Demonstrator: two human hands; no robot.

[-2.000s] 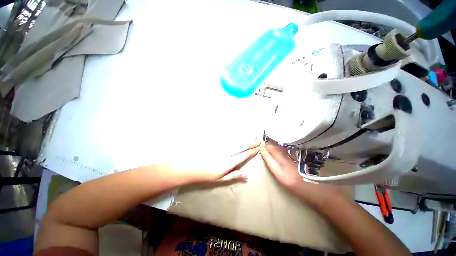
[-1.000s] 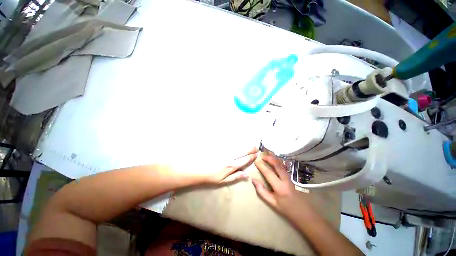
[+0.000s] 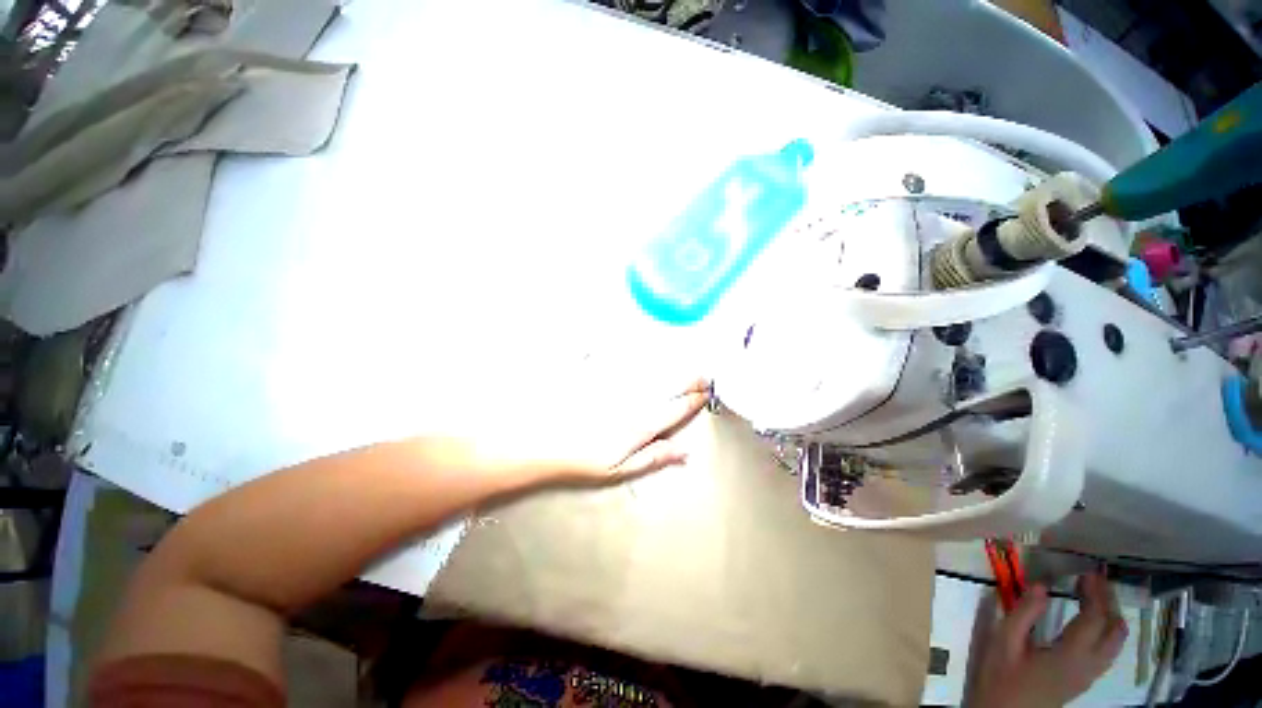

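Observation:
The large beige garment panel (image 3: 692,567) lies under the machine's left end and hangs over the front table edge. My left hand (image 3: 651,445) lies on it, fingertips at the needle (image 3: 713,398), thumb apart, holding the cloth; glare washes out part of it. My right hand (image 3: 1059,643) is off the cloth at the lower right, fingers apart and curved. Its thumb is beside the red-orange snips (image 3: 1006,570); whether it touches them is unclear. The white sewing machine head (image 3: 830,360) stands right of the needle.
Grey-beige cut pieces (image 3: 125,221) lie at the far left. A turquoise bottle-shaped piece (image 3: 720,235) lies behind the machine head. A teal-green arm (image 3: 1197,152) reaches in at upper right. A pale tub (image 3: 969,56) stands behind. Thin metal tools (image 3: 1169,643) lie at far right.
My right hand has left the panel beside the needle and moved right to the red-orange snips. My left hand stays at the needle. The camera view has shifted somewhat.

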